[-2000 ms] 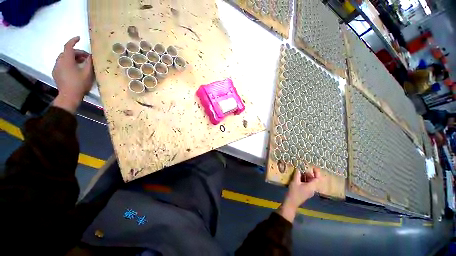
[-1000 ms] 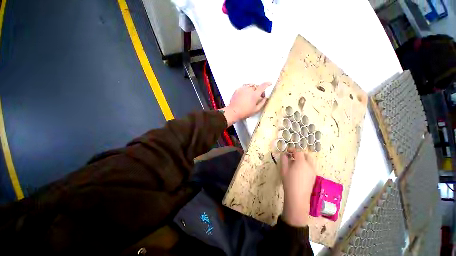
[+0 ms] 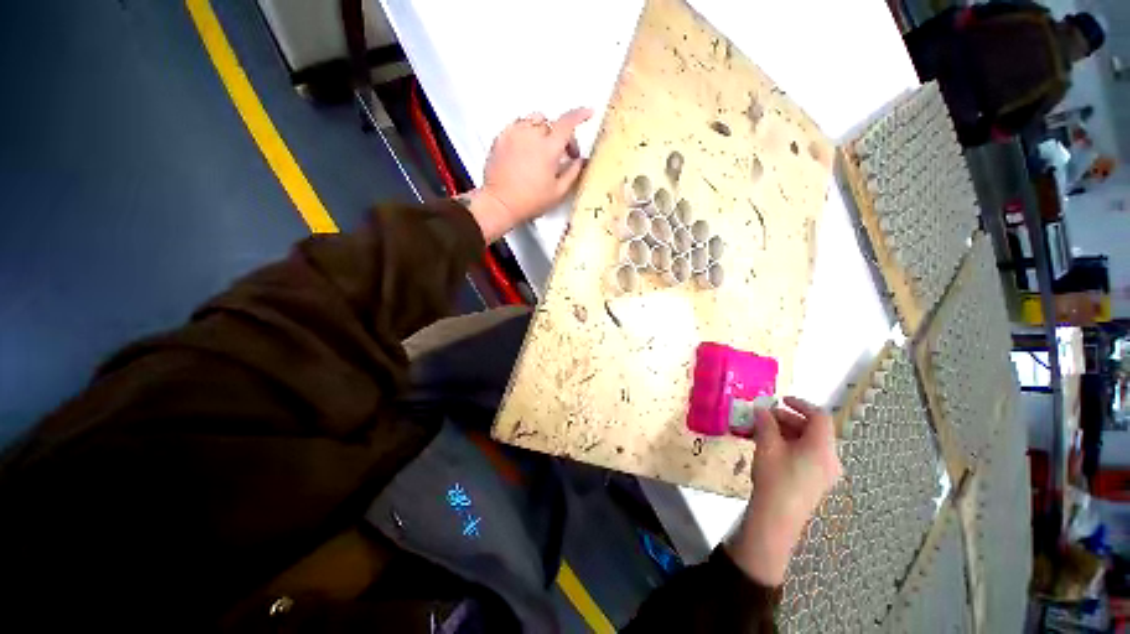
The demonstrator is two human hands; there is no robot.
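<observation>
A pink device (image 3: 719,386) with a pale patch lies near the lower right edge of the tan work board (image 3: 582,396). A small cluster of pale rings (image 3: 662,235) stands on the board's middle. My right hand (image 3: 791,464) is at the device's pale patch, thumb and finger slightly apart; whether a ring is between the fingertips cannot be told. My left hand (image 3: 530,167) is beside the board's upper left edge, index finger extended, holding nothing visible.
A ring-filled board (image 3: 867,495) lies right of the work board, with another (image 3: 917,186) farther back. Both are on the white table (image 3: 508,50). A person in dark clothing (image 3: 991,68) is at the upper right. A small dark circle (image 3: 698,446) is near the device.
My right hand went from the ring-filled board's near edge to the ring cluster, then across to the pink device. The view has turned. My left hand stays by the board's left edge.
</observation>
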